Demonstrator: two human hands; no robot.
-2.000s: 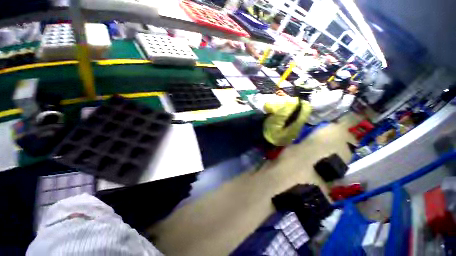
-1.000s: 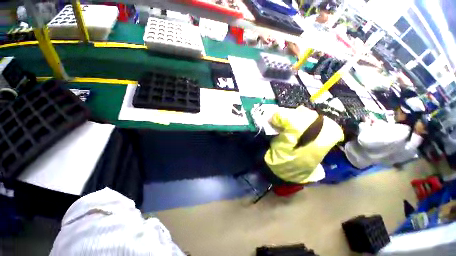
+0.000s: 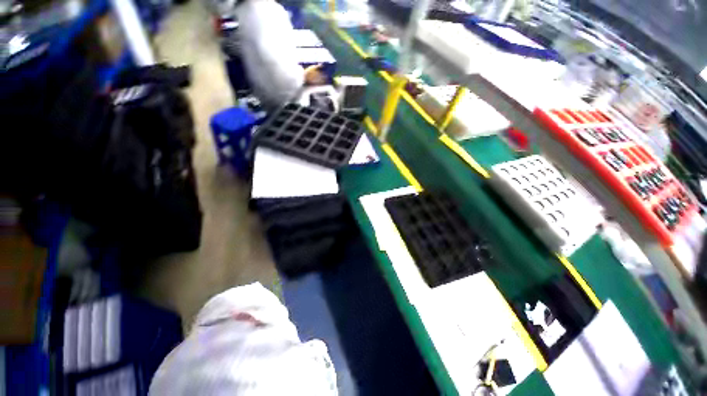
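No hand of mine shows. A white striped garment rises from the bottom edge, apparently part of my own clothing. Nearest on the bench, a black parts tray of square pockets lies on a white paper sheet. Another black tray lies tilted on a white-topped stack of black trays beside the bench. A white foam tray with rows of round pockets lies on the green mat. A red watch tray with dark items in some pockets rests on the shelf.
The green bench runs diagonally, with yellow tape and yellow-banded posts. A person in white is at its far side. A blue stool stands in the aisle. Dark stacks and blue crates line the left.
The view has swung round, so the aisle is now on the left and the bench on the right. The person in yellow is out of view. The garment sits further right in the picture.
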